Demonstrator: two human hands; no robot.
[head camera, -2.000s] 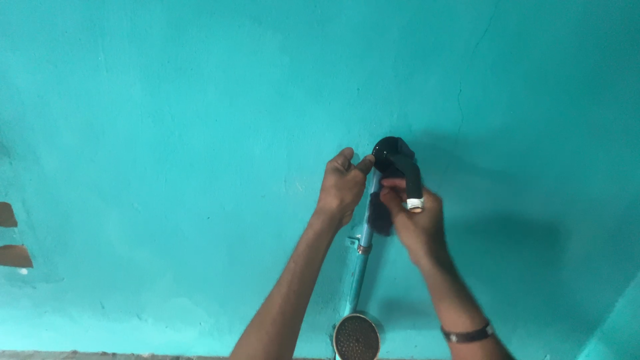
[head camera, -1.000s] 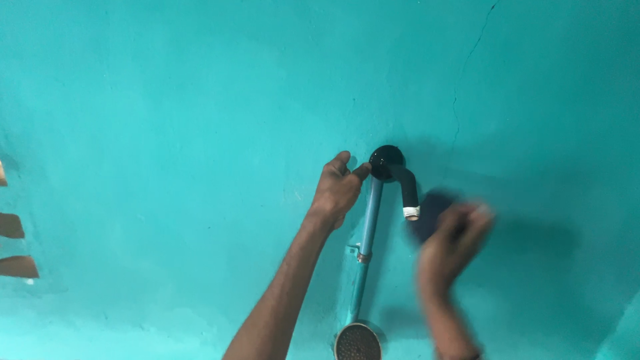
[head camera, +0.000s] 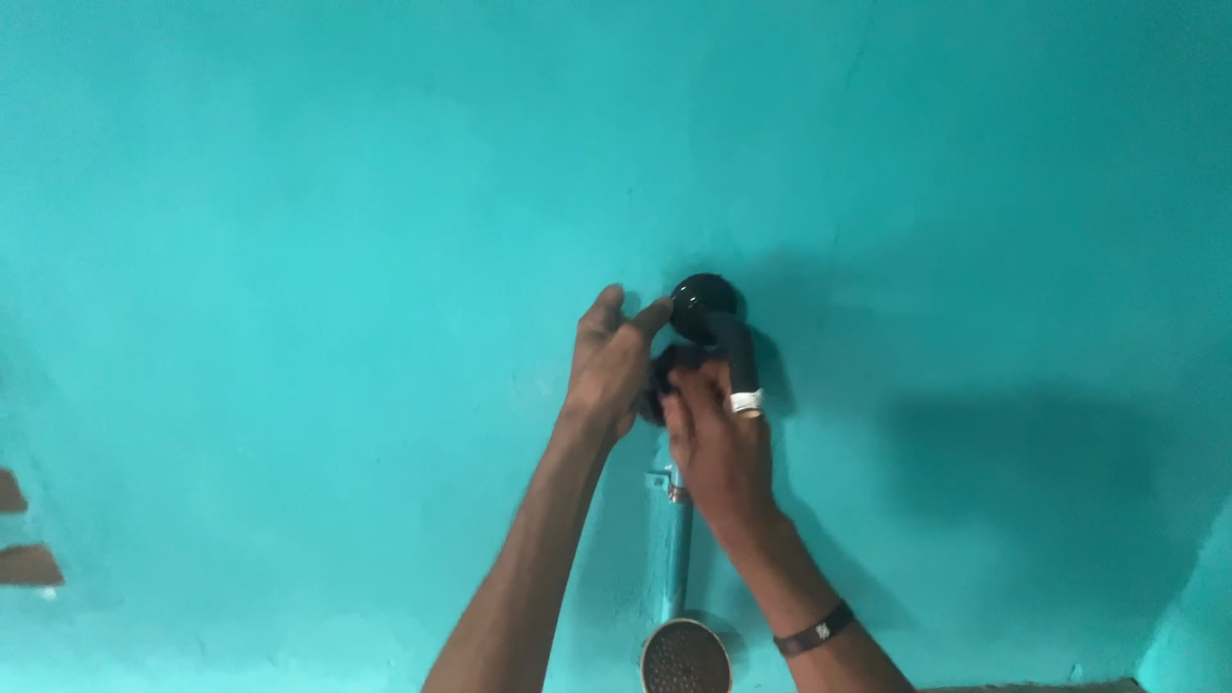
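Observation:
A glossy black round wall flange (head camera: 704, 306) with a bent black pipe arm (head camera: 739, 356) stands out from the turquoise wall. White thread tape (head camera: 746, 400) wraps the arm's lower end. My left hand (head camera: 614, 358) touches the flange's left edge with a fingertip, its other fingers apart. Below the flange, my right hand (head camera: 712, 428) holds a dark piece (head camera: 658, 387), probably a cloth, partly hidden behind its fingers. A turquoise pipe (head camera: 677, 553) runs down the wall under the hands.
A clamp (head camera: 671, 486) fixes the pipe to the wall. A round shower head (head camera: 686, 659) is at the bottom, in front of the pipe. Brown patches (head camera: 29, 566) show at the far left. A wall corner (head camera: 1184, 597) lies at the lower right.
My right hand has swung back left from beside the pipe arm, bringing the dark piece under the flange. My left hand stays at the flange.

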